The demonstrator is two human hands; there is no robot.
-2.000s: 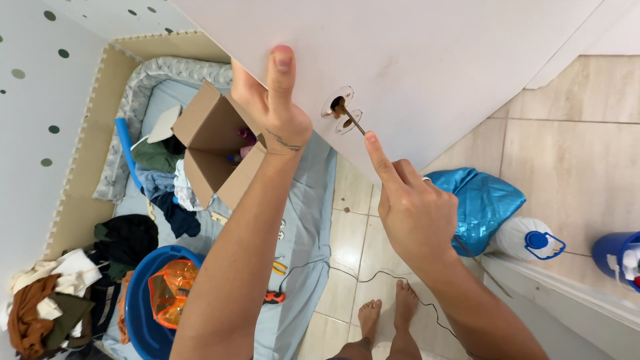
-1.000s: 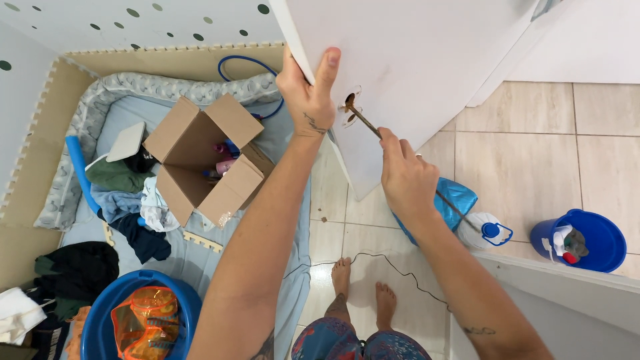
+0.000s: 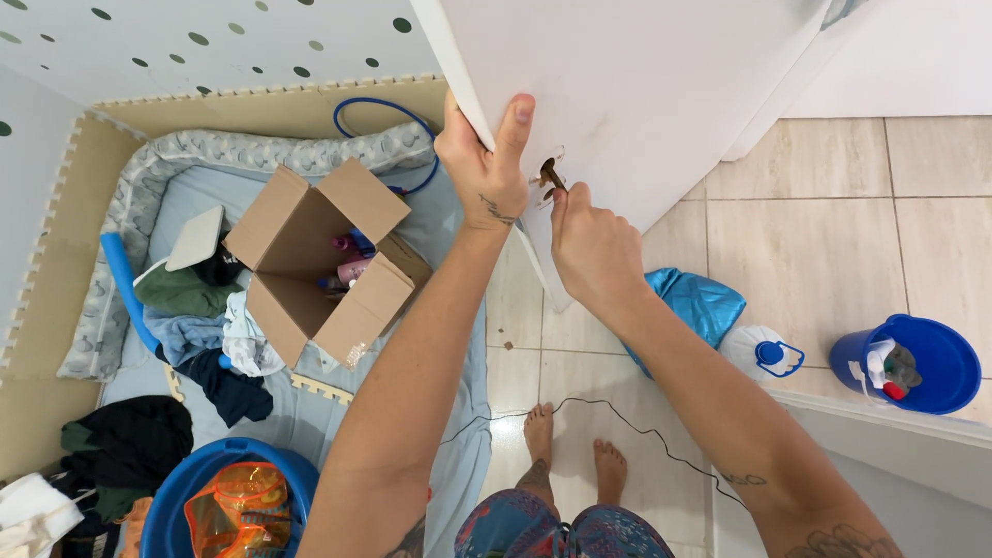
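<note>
My left hand (image 3: pixel 488 163) grips the edge of a white door (image 3: pixel 635 85), fingers behind it and thumb over the near face. Just right of that thumb is a rough hole (image 3: pixel 547 169) with brown, bare edges and a smaller opening below it. My right hand (image 3: pixel 593 240) is closed around a slim, dark metal tool (image 3: pixel 557 182), whose far end is in the larger hole. The fist hides most of the tool, so its exact kind cannot be told.
An open cardboard box (image 3: pixel 302 232) with bottles, heaped clothes (image 3: pixel 186 291) and a blue tub (image 3: pixel 174 480) are at left. A black cable (image 3: pixel 604 402) crosses the tiles by my feet. At right are a shiny blue bag (image 3: pixel 697 302), a plastic jug (image 3: pixel 748 349) and a blue bucket (image 3: pixel 953 364).
My right hand has come closer to the hole, and less of the tool shows between fingers and door. My left hand still holds the door edge. The view has shifted.
</note>
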